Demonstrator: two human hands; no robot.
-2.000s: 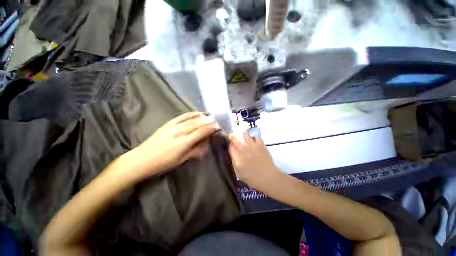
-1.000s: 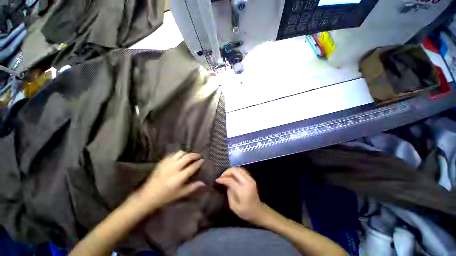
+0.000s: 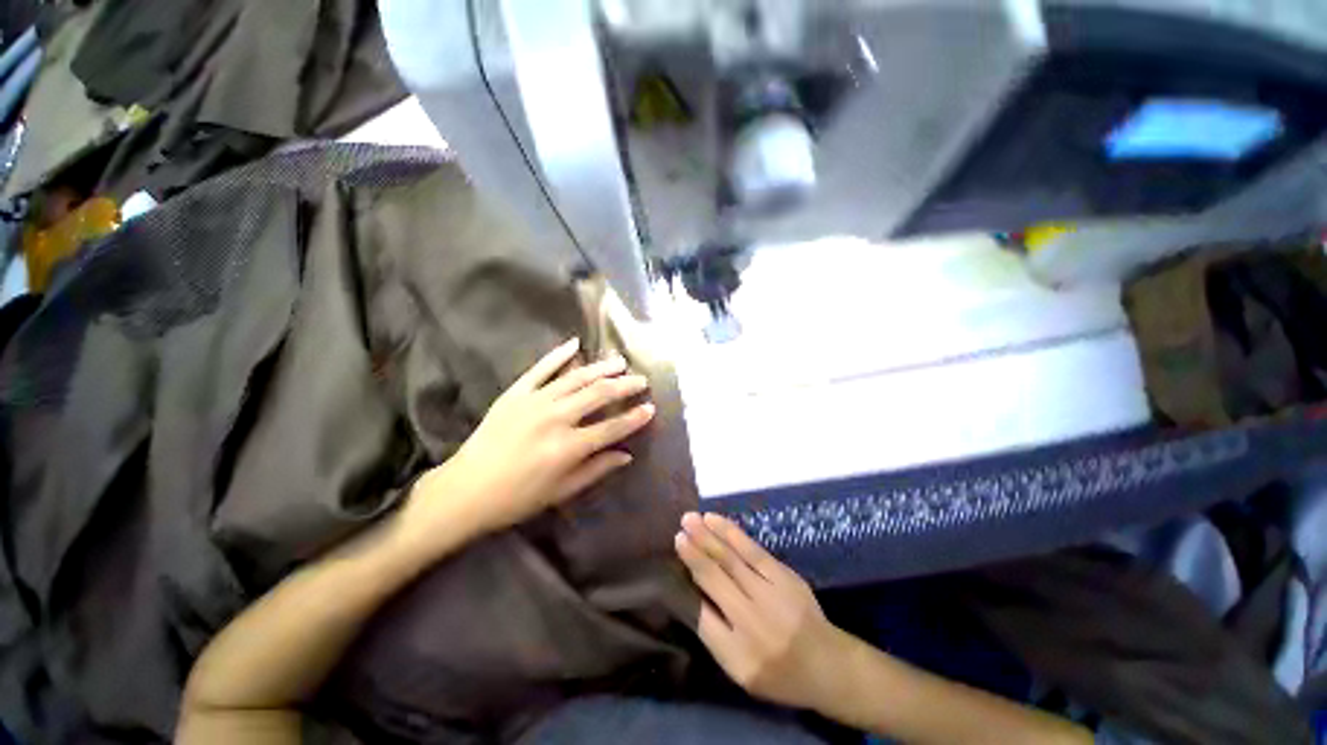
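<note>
The brown-olive fabric [image 3: 335,364] lies in large folds over the left of the table, its right edge running from the presser foot [image 3: 716,277] down to the table's front edge. My left hand [image 3: 560,437] lies flat on the fabric, fingers spread, just below and left of the presser foot. My right hand [image 3: 750,604] rests at the fabric's right edge by the table's front, fingertips on that edge, thumb hidden. Dotted mesh fabric [image 3: 189,240] shows at the upper left of the brown. The needle is too blurred to tell.
The sewing machine head [image 3: 902,117] spans the top, with its lit control panel [image 3: 1193,131] at right. A brown carton [image 3: 1172,335] with dark cloth stands on the white table [image 3: 917,415]. A measuring tape [image 3: 990,495] runs along the front edge. More brown cloth [image 3: 218,73] lies upper left.
My left hand has moved up towards the presser foot and flattened on the fabric. My right hand has straightened its fingers at the edge. The view has shifted, and the machine head looks larger.
</note>
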